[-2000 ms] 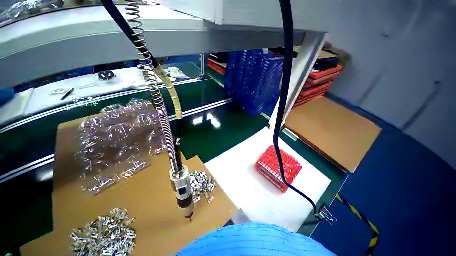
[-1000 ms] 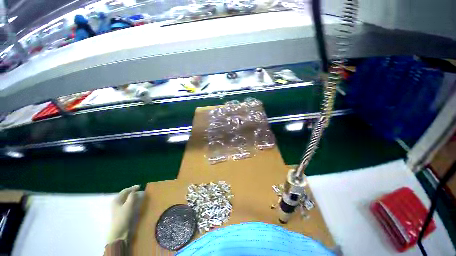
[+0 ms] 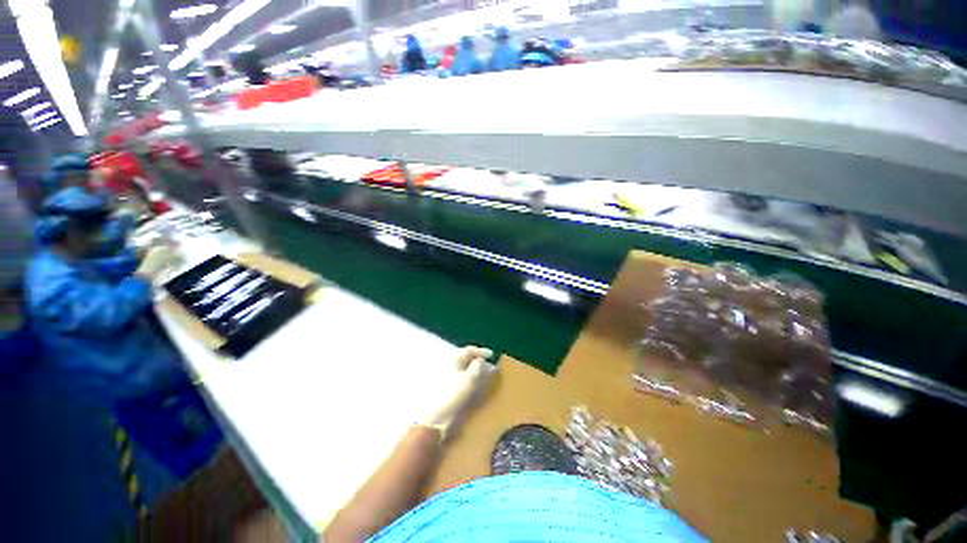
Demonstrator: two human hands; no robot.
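Note:
My left hand [image 3: 458, 395], in a thin cream glove, rests at the left edge of the brown cardboard sheet [image 3: 742, 467], beside the white bench sheet. Blur hides whether its fingers hold anything. My right hand is out of the picture. A round dark dish [image 3: 530, 450] of small specks lies right of my left hand, partly covered by a light blue shape at the bottom edge. A pile of small silver metal parts [image 3: 618, 454] touches the dish's right side. Clear plastic blister trays [image 3: 742, 345] lie on the cardboard further back.
The white bench sheet [image 3: 350, 392] stretches left to a black tray [image 3: 235, 302] with long silvery pieces. Two persons in blue gowns and caps, one nearer [image 3: 90, 286], are at the far left. A green conveyor [image 3: 456, 286] runs behind, below a long white shelf [image 3: 530, 111]. A blurred object sits bottom right.
The view has swung left. The screwdriver and red block have left the picture; the black tray and persons have come in. My left hand, absent two seconds ago, still lies at the cardboard's left edge.

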